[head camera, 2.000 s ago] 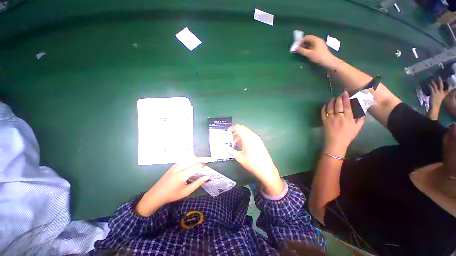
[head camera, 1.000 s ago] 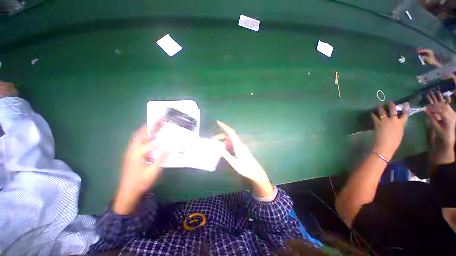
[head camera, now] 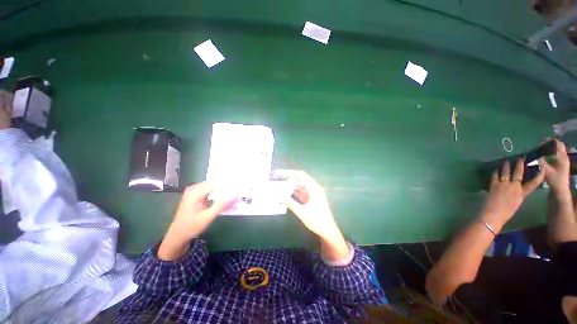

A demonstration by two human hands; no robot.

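Observation:
A stack of label sheets lies in front of me, glaring white. A label sheet lies low across its bottom edge, between my hands. My left hand has its thumb and fingers on the sheet's left end. My right hand pinches the sheet's right end. Glare hides the exact edge between sheet and stack. A black product box with a white label on its right side stands left of the stack, touched by no hand.
Another labelled black box is at far left by a neighbour's sleeve. White paper pieces lie on the far green surface. A thin yellow tool and pale ring lie at right. The right neighbour's hands hold a dark box.
The black box my left hand moved over the stack now stands at left, released. My left hand has come back to the white sheet. The right neighbour's hands now hold a dark box.

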